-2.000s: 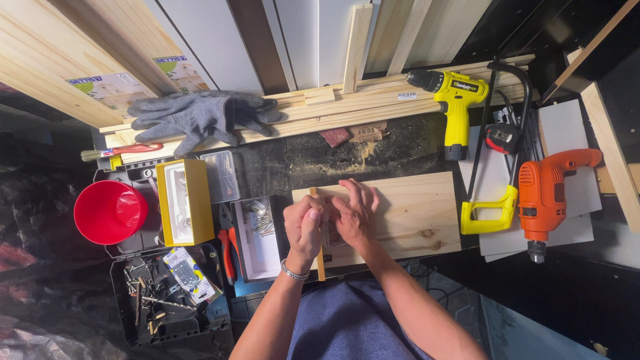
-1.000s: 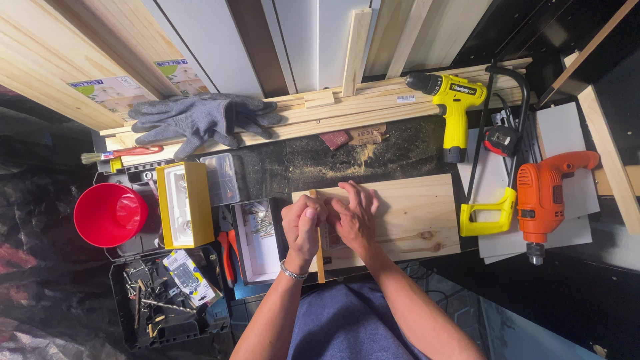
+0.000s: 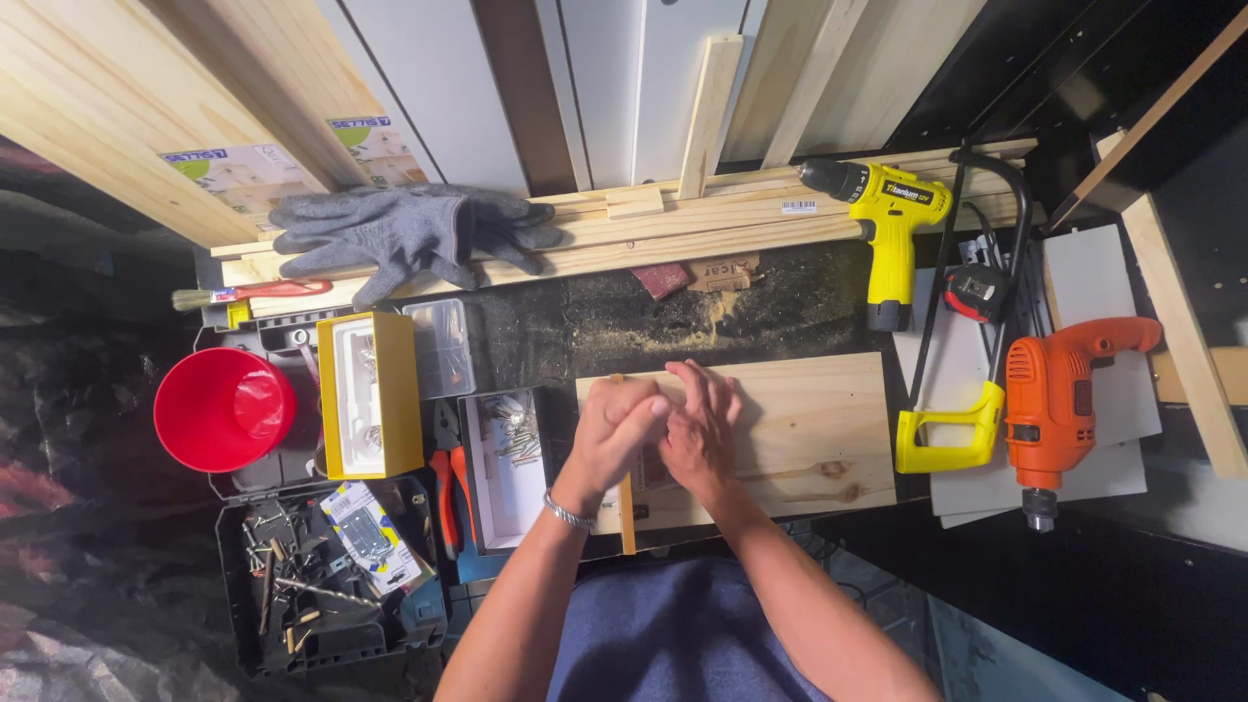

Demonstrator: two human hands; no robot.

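Observation:
A pale pine board [image 3: 809,429] lies flat on the dark bench in front of me. A narrow wooden strip [image 3: 627,517] crosses its left part, running toward my body. My left hand [image 3: 616,429] is curled into a fist over the strip, thumb on top; what it holds, if anything, is hidden inside the fingers. Against its right side rests my right hand [image 3: 700,424], its fingers partly spread and bent above the board. Whether something small sits between the two hands does not show.
Left are a red bowl [image 3: 224,409], a yellow box [image 3: 375,395], a tray of screws [image 3: 512,468], orange-handled pliers [image 3: 452,497] and a toolbox [image 3: 331,643]. Right are a yellow drill [image 3: 889,234], a hacksaw [image 3: 951,444] and an orange drill [image 3: 1053,400]. Grey gloves [image 3: 409,234] lie on planks behind.

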